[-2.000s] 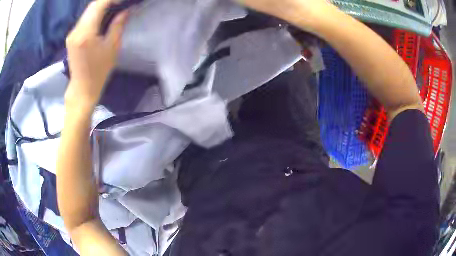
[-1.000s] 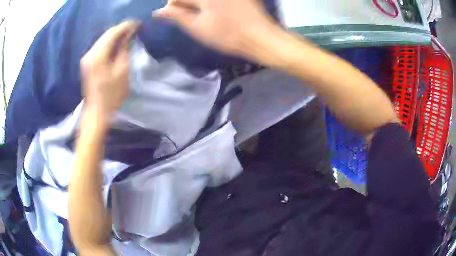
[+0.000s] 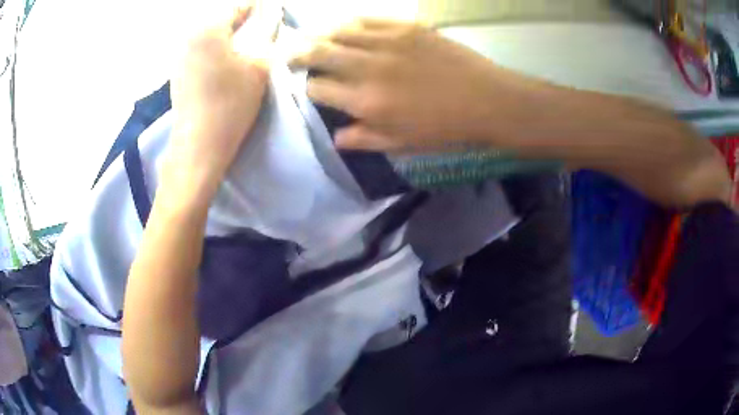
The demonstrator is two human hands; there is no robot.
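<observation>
A light grey garment [image 3: 267, 186] hangs from the table edge over the wearer's lap, with a dark squarish patch [image 3: 243, 284] and narrow dark strips on it. My left hand [image 3: 219, 89] is closed on the garment's upper edge at the top centre-left. My right hand [image 3: 389, 85] is just right of it, blurred, fingers towards the same edge, over a navy part of the cloth [image 3: 369, 172]. Whether its fingers grip the cloth is unclear.
The white table [image 3: 551, 61] has a green ruler-marked front edge [image 3: 478, 164]. Red-handled snips [image 3: 690, 65] lie at its right, beside a dark object. A blue basket [image 3: 604, 251] and a red basket [image 3: 666, 267] stand below right. The wearer's dark clothes fill the lower right.
The large navy cloth at the upper left has mostly gone from view, baring white table. The grey cloth is drawn up to both hands. The view has shifted, showing more table and the snips.
</observation>
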